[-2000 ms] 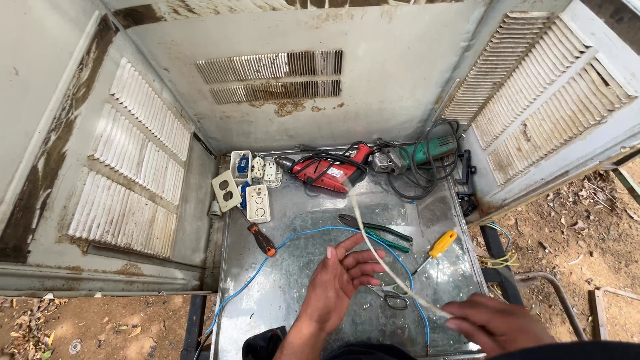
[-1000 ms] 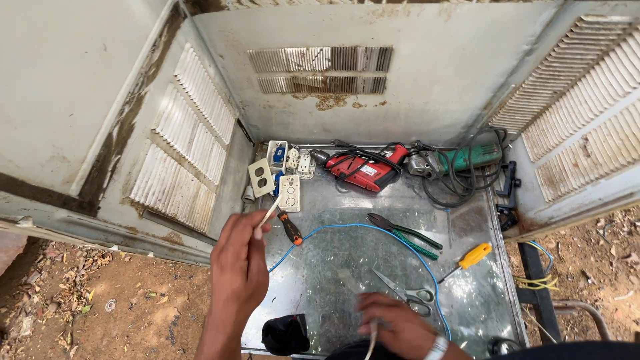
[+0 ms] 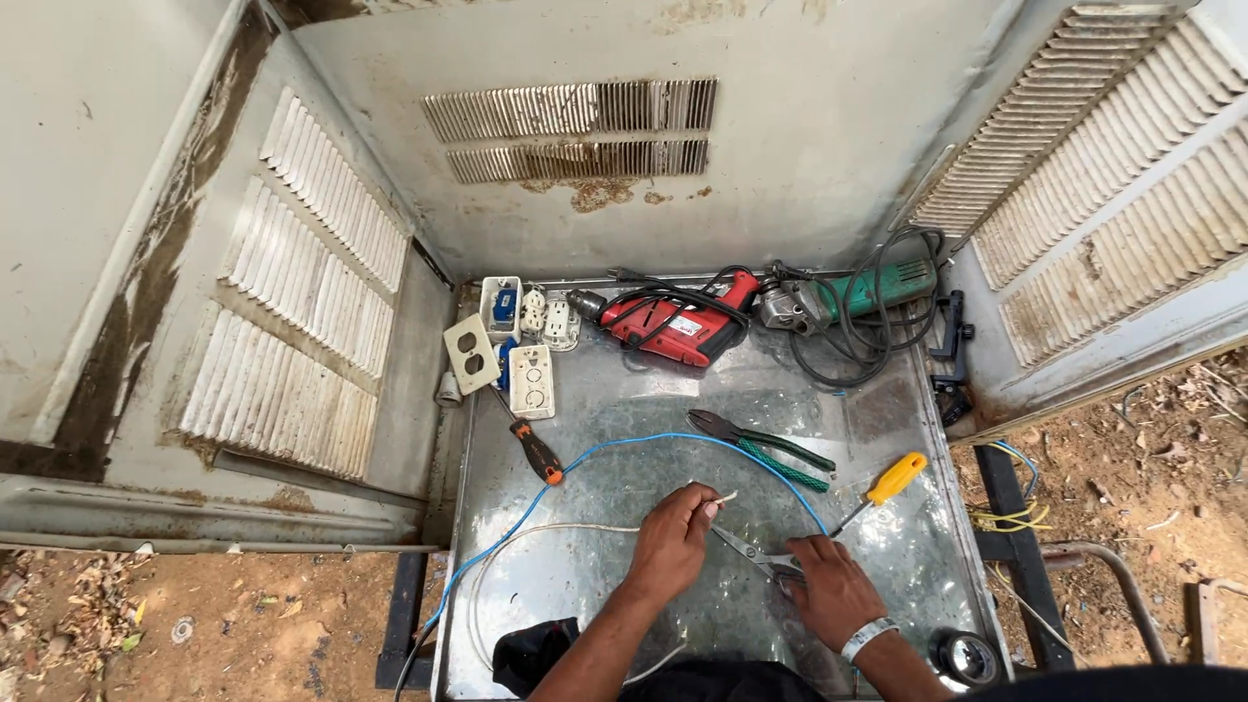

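My left hand (image 3: 673,536) pinches a white cable (image 3: 575,527) near its end, and a short piece sticks out past the fingertips. Part of this cable curves over the metal surface to the left. My right hand (image 3: 840,595) is on the handles of the metal scissors (image 3: 751,552), whose blades point up and left beside my left hand. A blue wire (image 3: 673,436) arches behind both hands. Diagonal cutting pliers with green handles (image 3: 770,448) lie beyond them. To the right is a screwdriver with a yellow handle (image 3: 895,479).
Along the back lie a red drill (image 3: 682,322), a green angle grinder (image 3: 858,297) and outlet boxes (image 3: 531,382) with a cover plate (image 3: 472,353). An orange and black screwdriver (image 3: 536,453) lies at left. Louvered metal panels (image 3: 663,224) enclose the metal surface (image 3: 624,595). Black cloth (image 3: 531,653) lies in front.
My right hand has come to the scissors, which lay on the surface a second ago. My left hand has moved right, away from the outlet boxes, with the white cable.
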